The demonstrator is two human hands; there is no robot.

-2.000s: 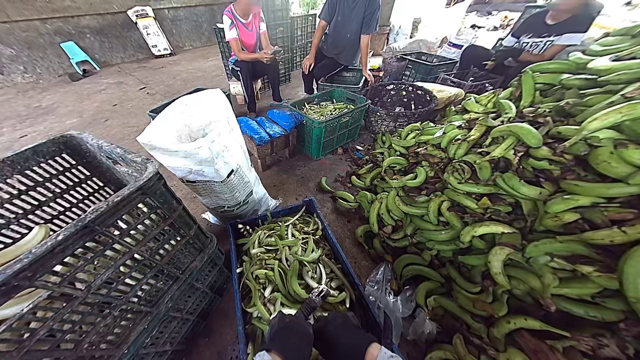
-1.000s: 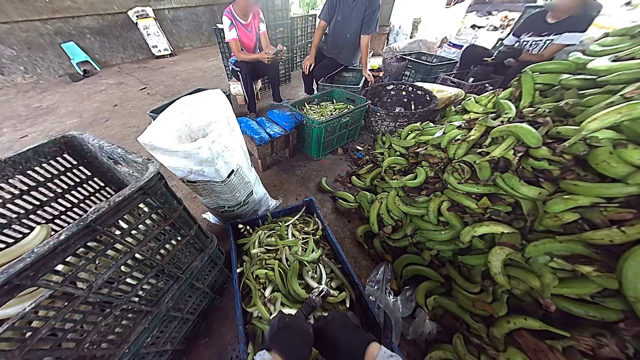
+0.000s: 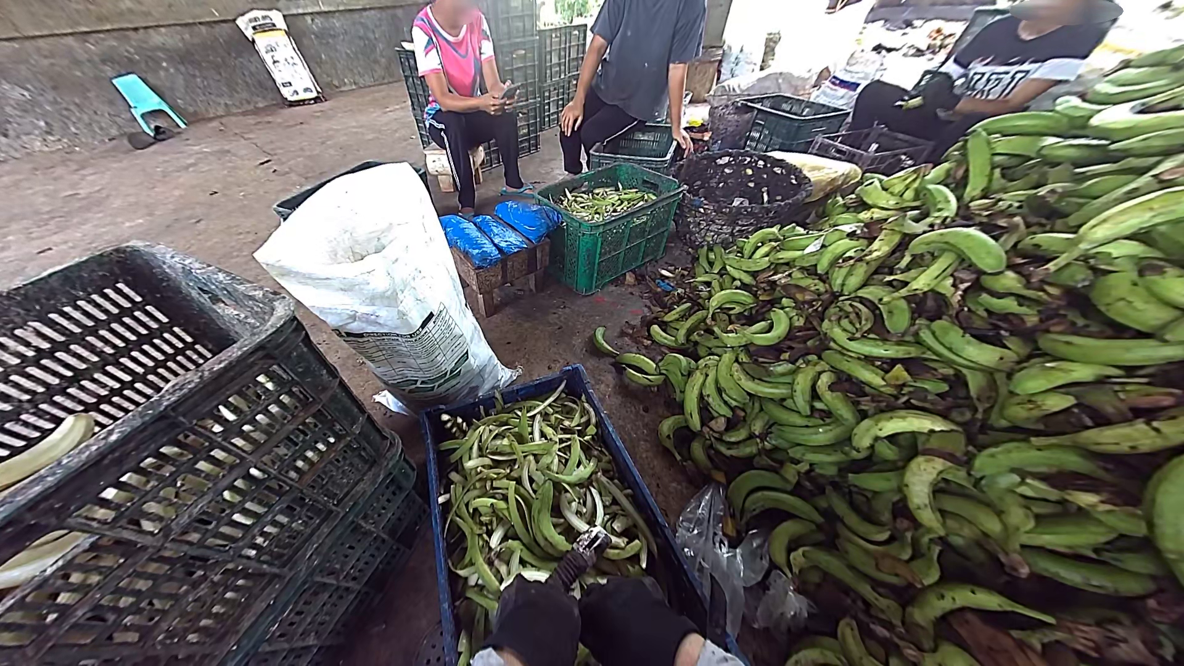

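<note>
My left hand, in a dark glove, is low over a blue plastic crate of green plantain peels. It is closed around the dark, wrapped handle of a small tool, whose business end I cannot make out. Close beside it on the right is my right hand, also dark-gloved; its fingers are hidden, so any hold cannot be told. Unpeeled green plantains form a large heap to the right. Pale peeled plantains lie in a black plastic crate at the left.
A white woven sack stands beyond the blue crate, near blue plastic packs on a wooden block. A green crate of peels and a dark basket are farther off. Clear plastic lies beside the blue crate. Three people sit in the background.
</note>
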